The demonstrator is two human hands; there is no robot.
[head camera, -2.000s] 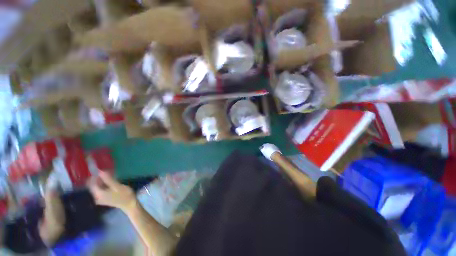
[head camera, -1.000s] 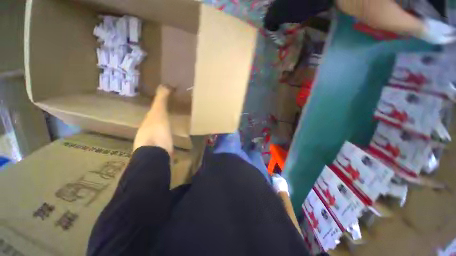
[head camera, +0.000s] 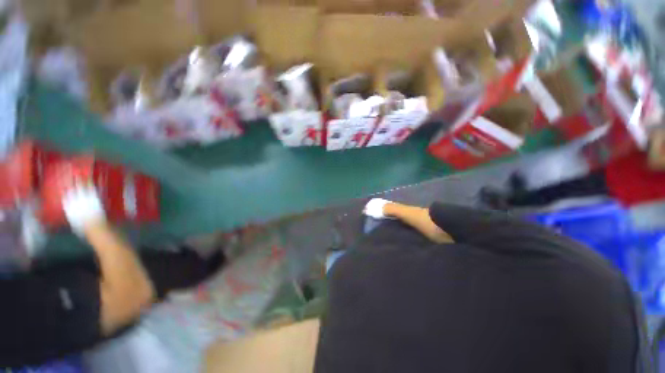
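My right hand (head camera: 376, 208) wears a white glove and is small and blurred at the near edge of the green bench (head camera: 292, 173). Its fingers are too unclear to tell whether they hold anything. My left hand is not in view. Across the bench stands a row of open retail boxes (head camera: 351, 133) with white and red fronts and brown flaps raised behind. White and clear wrapped items (head camera: 299, 81) show in their tops. A red and white box (head camera: 474, 143) lies tilted at the row's right end.
Another person's gloved hand (head camera: 82, 207) is on red closed boxes (head camera: 135, 195) at left. A brown carton flap (head camera: 266, 350) is at bottom centre. A blue crate (head camera: 594, 229) stands at right. Red scraps lie on the floor (head camera: 211, 295).
The view has swung from the deep brown carton to the bench. My left hand, earlier inside that carton, has left the picture. My right hand remains by the bench edge.
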